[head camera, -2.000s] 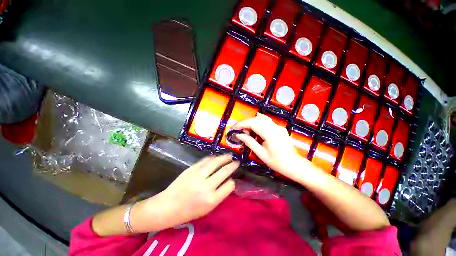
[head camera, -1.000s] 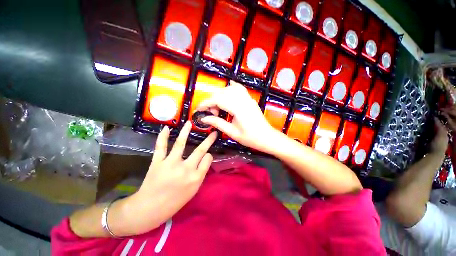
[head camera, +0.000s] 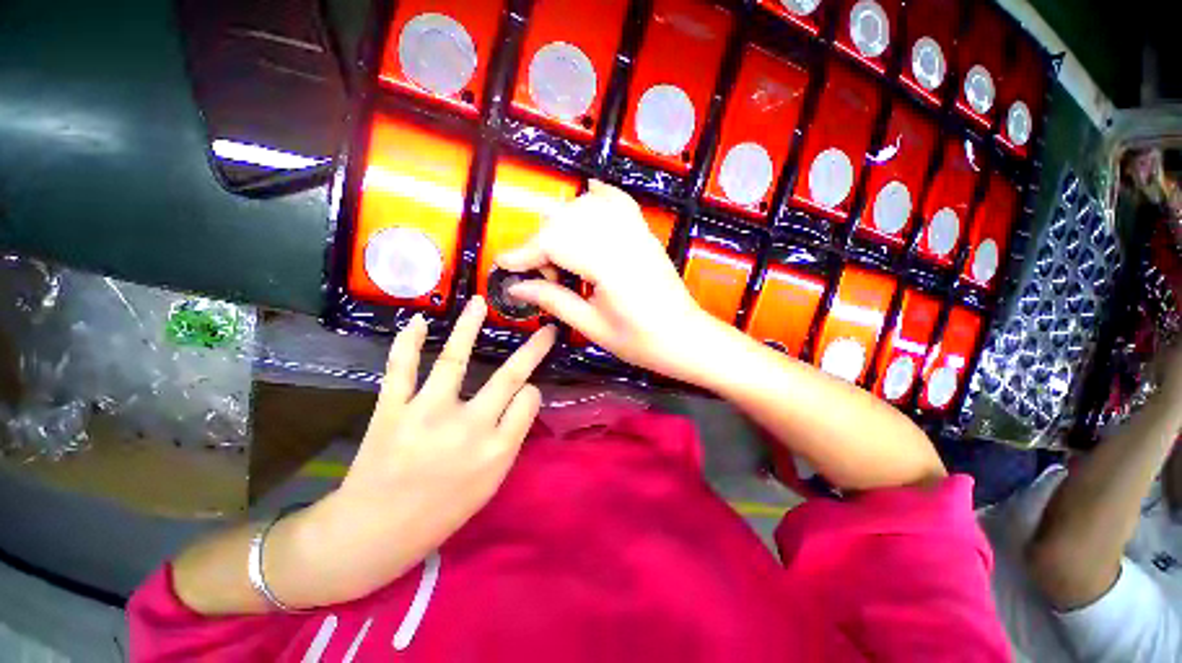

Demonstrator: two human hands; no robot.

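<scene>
A black tray point(head camera: 340, 246) holds rows of glossy red housings, each with a pale circle. My right hand point(head camera: 603, 279) pinches a dark ring point(head camera: 516, 295) with thumb and fingers at the lower end of the second housing point(head camera: 529, 192) in the nearest row. The ring lies over that housing's circle; my fingers partly hide it. My left hand point(head camera: 441, 421) is spread and holds nothing, its fingertips at the tray's near edge just below and left of the ring. The first housing point(head camera: 412, 181) beside it shows a bare pale circle.
A dark reflective smartphone point(head camera: 266, 84) lies left of the tray on the green bench point(head camera: 97, 156). An open box point(head camera: 130, 473) with crumpled clear film is at lower left. A clear sheet of discs point(head camera: 1056, 298) lies right of the tray. Another person's arm point(head camera: 1115, 479) is at far right.
The view has shifted, so the tray appears further left and higher. My left hand's fingers have spread and moved up to the tray edge. My right hand stays on the ring at the same housing.
</scene>
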